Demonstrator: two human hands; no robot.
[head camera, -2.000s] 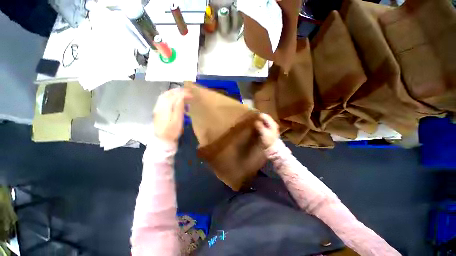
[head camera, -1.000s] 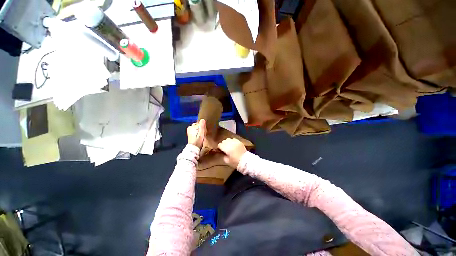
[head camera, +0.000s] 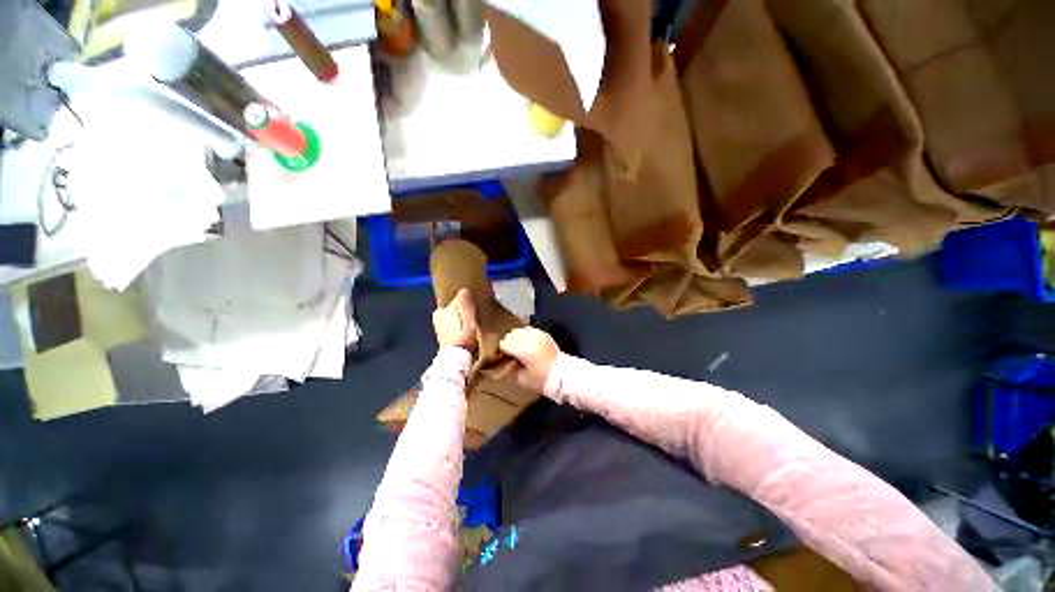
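Note:
A brown bag body (head camera: 493, 399) is bunched in front of the dark apron, its rounded upper end standing up above my hands. My left hand (head camera: 456, 322) is closed around the bunched piece on its left side. My right hand (head camera: 532, 356) grips a fold of it just to the right. The fingertips are partly hidden in the brown folds. A row of overlapping brown bag bodies (head camera: 752, 127) stands on the right.
A red thread cone with green base (head camera: 281, 137), a grey canister (head camera: 206, 72) and a brown spool (head camera: 305, 42) stand on the white bench (head camera: 463, 156). Blue bin (head camera: 388, 257) lies below its edge. White sheets (head camera: 272, 295) hang at left.
Since two seconds ago, the bag body has gone from spread between my hands to bunched, and my hands have come together. Over the last second the view has shifted slightly.

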